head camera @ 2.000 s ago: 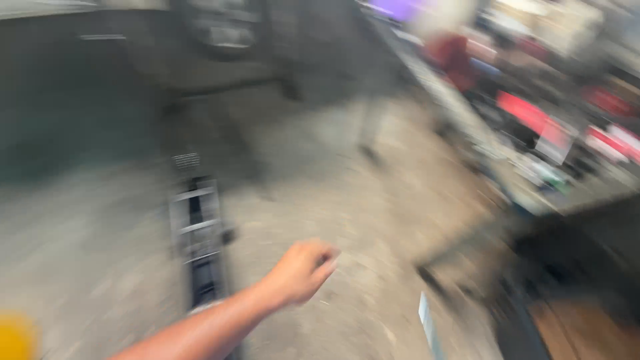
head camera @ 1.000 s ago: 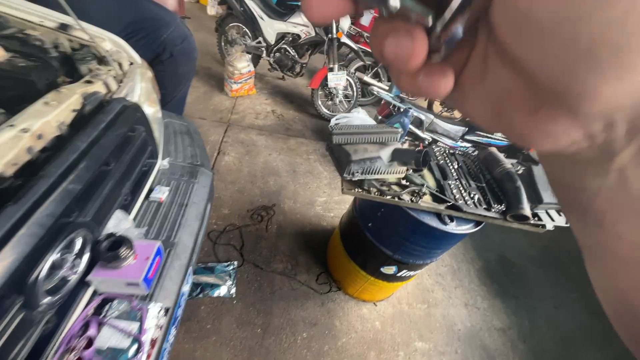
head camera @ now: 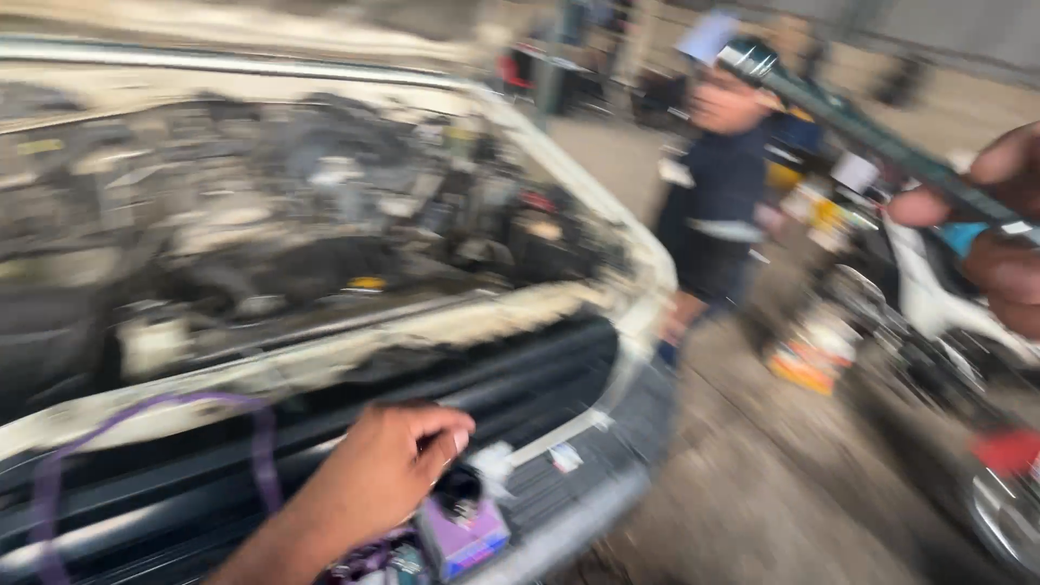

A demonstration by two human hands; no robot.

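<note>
My left hand (head camera: 394,467), fingers curled, hangs over the front of a vehicle, just above a small purple box (head camera: 467,540). A round black part (head camera: 459,485) sits on that box, below the fingertips. Whether the left fingers hold anything is hidden. At the right edge, my right hand (head camera: 987,219) grips a long dark metal rod-shaped tool (head camera: 869,122), slanting up to the left and ending in a shiny cylindrical head. Motion blur hides its exact kind. The open engine bay (head camera: 325,211) lies beyond the left hand.
A dark bumper (head camera: 601,479) carries a small white packet (head camera: 566,457). A purple strap (head camera: 264,451) loops over the grille. Another person (head camera: 727,179) stands past the vehicle's corner. A white motorcycle (head camera: 918,284) and a white and orange bag (head camera: 812,353) are on the right.
The view has swung toward the engine bay. My left hand now shows over the vehicle's front, and my right hand, with the tool, is at the right edge.
</note>
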